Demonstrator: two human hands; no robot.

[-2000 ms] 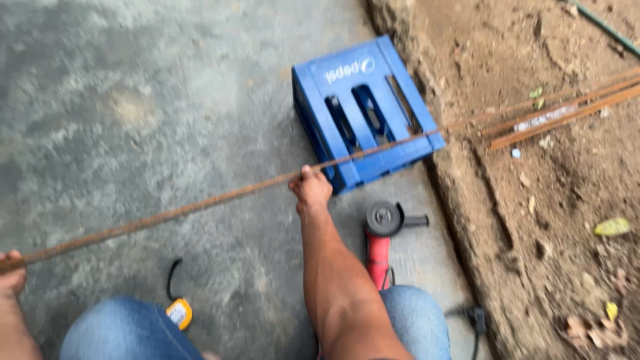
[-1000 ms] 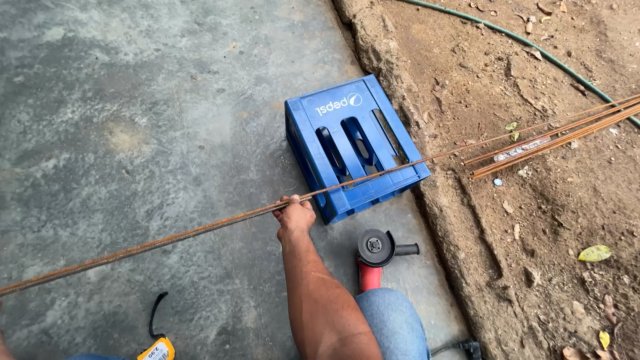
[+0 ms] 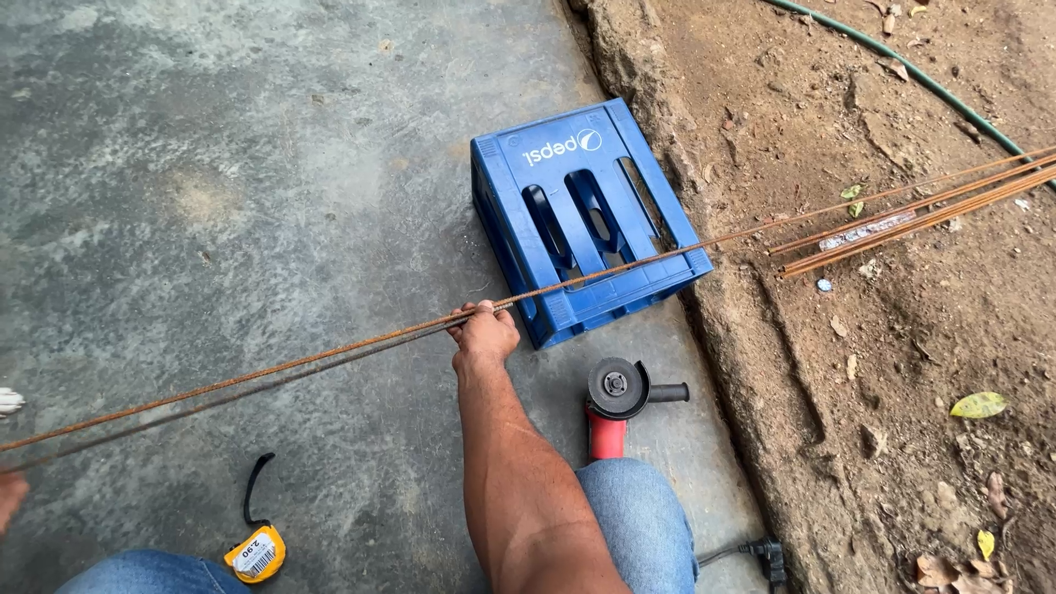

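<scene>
My right hand (image 3: 487, 334) is shut on two thin steel rods, just left of a blue plastic Pepsi crate (image 3: 660, 285). The rusty steel rebar (image 3: 330, 348) runs from the left edge, through my fingers, across the crate's near end and out over the dirt. Below it a darker steel rod (image 3: 247, 392) runs nearly alongside and ends by my fingertips. My left hand (image 3: 10, 497) shows only in part and blurred at the left edge, near the rods' left part; its grip cannot be made out.
A red angle grinder (image 3: 607, 436) with a black disc lies by my right knee. A yellow tape measure (image 3: 257, 554) lies between my legs. More rusty rods (image 3: 924, 216) and a green hose (image 3: 916, 78) lie on the dirt. A cable plug (image 3: 771, 561) lies near the slab's edge.
The two rods, close together before, now stand visibly apart toward the left. My right hand keeps hold beside the crate. The view has shifted.
</scene>
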